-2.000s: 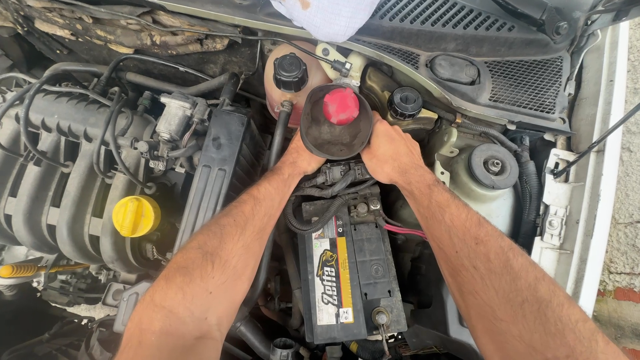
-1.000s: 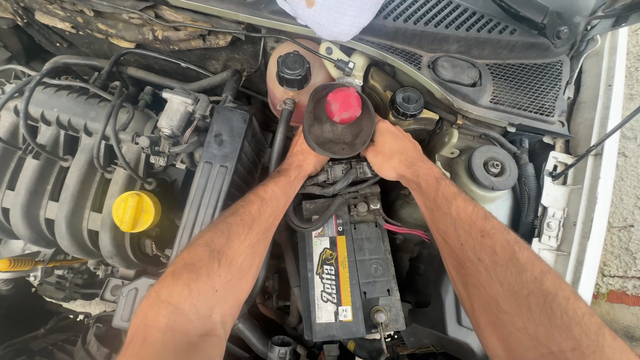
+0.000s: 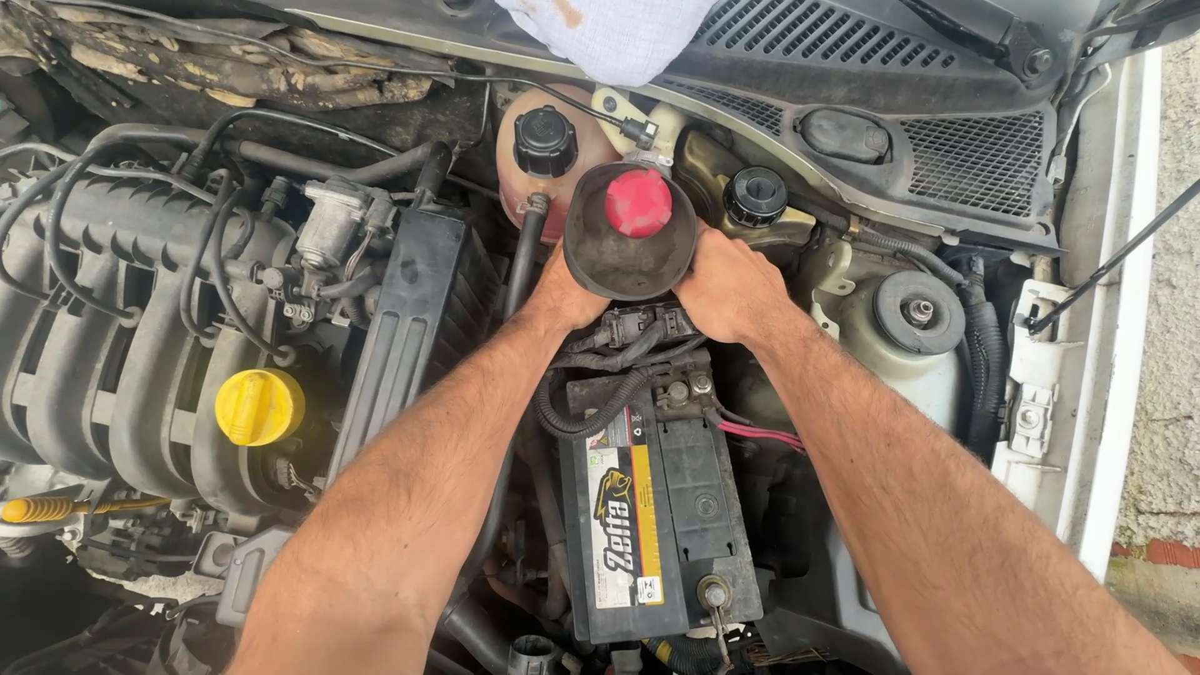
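Both arms reach into a car's engine bay. A dark round funnel-like cup (image 3: pixel 628 267), with a red rounded cap or knob (image 3: pixel 638 202) within its rim, sits between my hands. My left hand (image 3: pixel 568 290) is at its lower left side and my right hand (image 3: pixel 733 289) at its right side; the fingers of both are hidden, so their hold cannot be seen. Just beyond stands the pinkish coolant expansion tank (image 3: pixel 520 178) with its black cap (image 3: pixel 545 141). Below the hands lies the Zeta car battery (image 3: pixel 698 497).
The engine's intake manifold (image 3: pixel 141 375) and yellow oil filler cap (image 3: pixel 260 407) are at left. A black-capped reservoir (image 3: pixel 756 196) and strut mount (image 3: pixel 919 312) are at right. A pale cloth (image 3: pixel 614 33) lies at the top; a yellow-handled tool (image 3: pixel 42 509) is at lower left.
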